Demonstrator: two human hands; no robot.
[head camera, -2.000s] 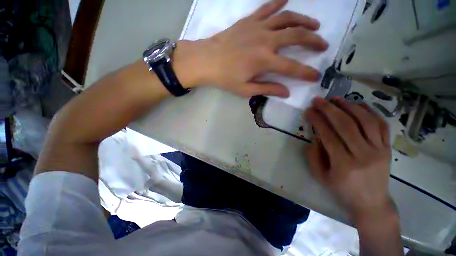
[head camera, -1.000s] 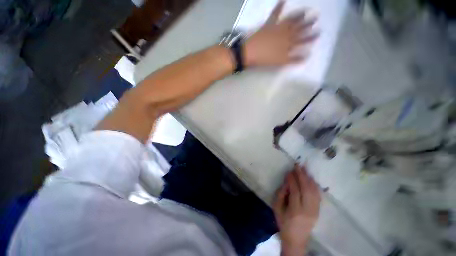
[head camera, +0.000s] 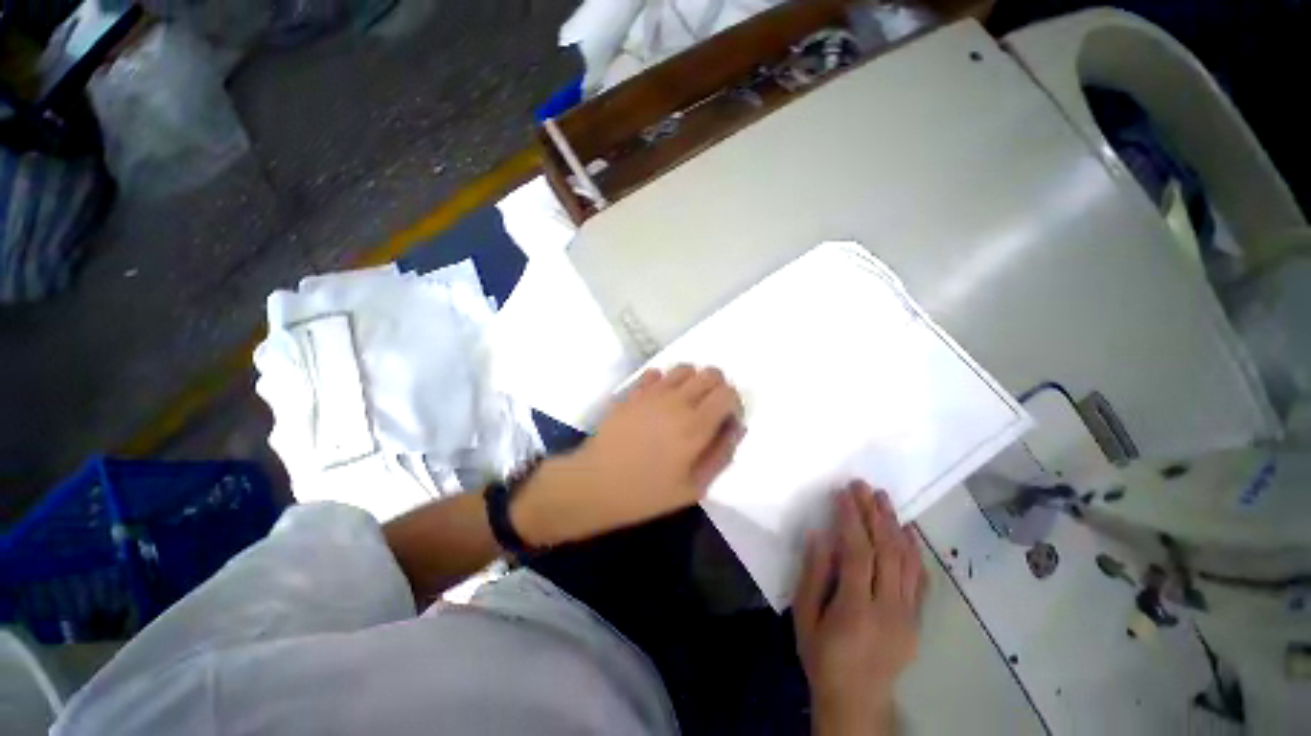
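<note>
A white garment panel (head camera: 841, 367) lies on the pale table left of the machine's needle area, with a thin dark line along its far and right edges. Its near part hangs over the table's front edge. My left hand (head camera: 669, 439), with a dark watch strap at the wrist, has its fingers curled on the panel's left edge. My right hand (head camera: 863, 575) lies on its near right edge, fingers close together; whether it pinches the cloth is unclear. The presser foot area (head camera: 1028, 503) is just beyond the panel's right corner.
The sewing machine head (head camera: 1215, 503) is at right, its cream arm curving behind. A brown tray (head camera: 690, 137) with small metal parts is at the table's far left end. A bundle of white pieces (head camera: 396, 374) is left of my left arm. A blue basket (head camera: 158, 532) stands on the floor.
The view has swung left. The panel has come away from the needle area toward me and over the front edge. My left hand has drawn back from spread to curled; my right hand is now on the panel.
</note>
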